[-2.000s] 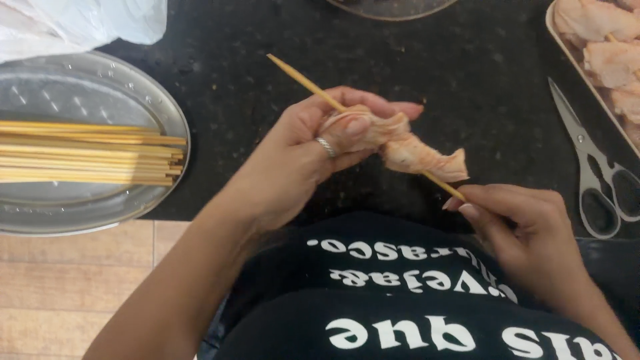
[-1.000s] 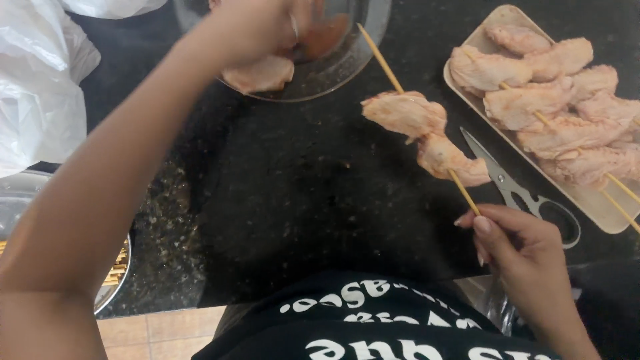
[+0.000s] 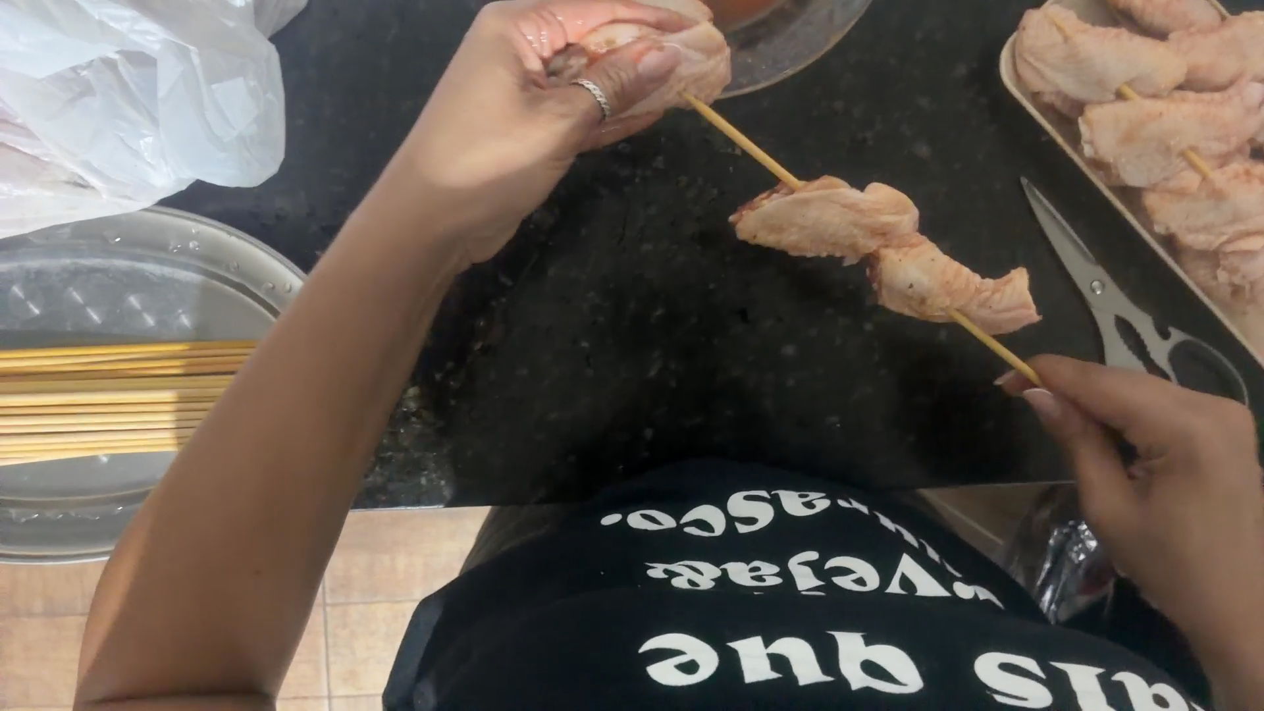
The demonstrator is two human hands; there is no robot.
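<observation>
My right hand (image 3: 1145,454) pinches the lower end of a wooden skewer (image 3: 995,347), which slants up to the left. A raw chicken wing piece (image 3: 879,247) is threaded on the skewer's middle. At the upper end, my left hand (image 3: 563,89) grips another raw chicken piece (image 3: 703,61), and the skewer's tip is hidden at or in that piece. Kitchen scissors (image 3: 1106,296) lie on the dark counter, just above my right hand. Several bare wooden skewers (image 3: 109,400) rest on an oval metal tray (image 3: 222,247) at the left, partly behind my left forearm.
At the upper right, a pale tray (image 3: 1062,148) holds several skewered chicken pieces (image 3: 1165,128). A clear glass dish (image 3: 810,44) with reddish liquid stands at the top. A white plastic bag (image 3: 168,89) lies at the upper left. The counter's front edge (image 3: 434,506) runs before my body.
My left hand has moved from over the glass dish to the skewer's upper end with a chicken piece in it. Two seconds ago it held the chicken on the skewer.
</observation>
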